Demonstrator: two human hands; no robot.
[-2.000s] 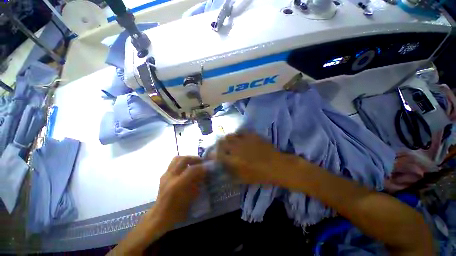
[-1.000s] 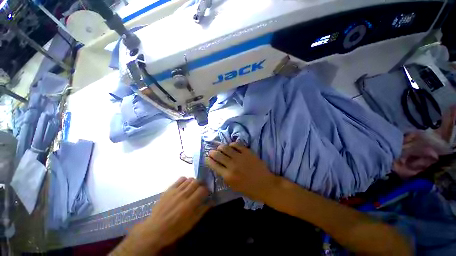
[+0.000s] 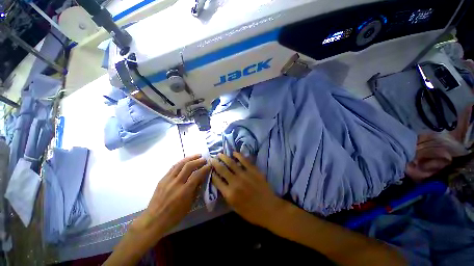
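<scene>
A large gathered blue-grey garment piece (image 3: 332,140) lies fanned out to the right of the needle, its bunched edge running under the left end of the white sewing machine head (image 3: 234,67). My right hand (image 3: 240,182) presses on the bunched cloth just in front of the presser foot (image 3: 200,120). My left hand (image 3: 179,184) lies beside it, fingertips on a narrow blue strip (image 3: 210,195) at the cloth's left edge. The fingertips of both hands nearly touch. The glare hides the exact spot under the needle.
Folded blue pieces (image 3: 134,122) lie behind and left of the needle. Cuff-like strips (image 3: 66,192) hang at the table's left. Tied bundles (image 3: 36,130) are farther left. Black-handled scissors (image 3: 436,106) rest on grey cloth at right. A blue-rimmed basket (image 3: 395,203) is low right.
The gathered piece has been spread out at the right of the needle. My left hand has moved up and forward from the table's front edge to the strip beside my right hand.
</scene>
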